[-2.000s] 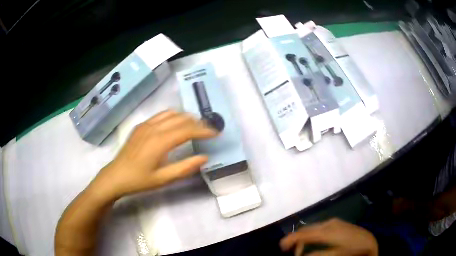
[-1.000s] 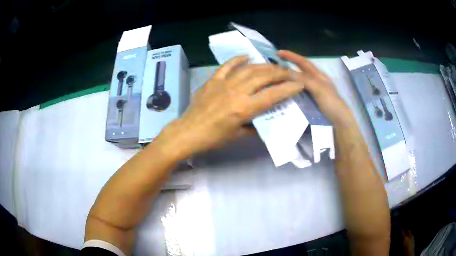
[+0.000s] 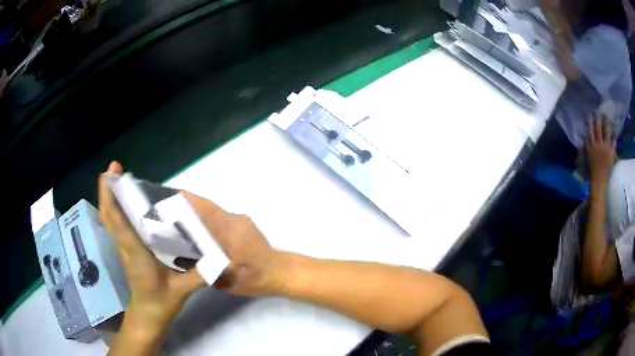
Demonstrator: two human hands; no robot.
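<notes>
A carton is held between my hands at the left, its end with white flaps turned toward me and a dark slot in it. My left hand grips its left and lower side. My right hand grips its right side, fingers partly hidden behind it. Two pale blue-grey boxed cartons lie side by side at the far left: one has a white flap sticking up, the other is partly hidden by my left arm. Another printed carton lies on the bench in the middle, end flaps open.
Flat carton blanks are piled at the bench's far right. A dark green conveyor runs behind the bench's green edge strip. A seated person's arm and hand are at the right, near a bright blue object.
The view has swung right, so the things on the bench sit further left. The carton in my hands has turned from lengthwise to end-on toward me.
</notes>
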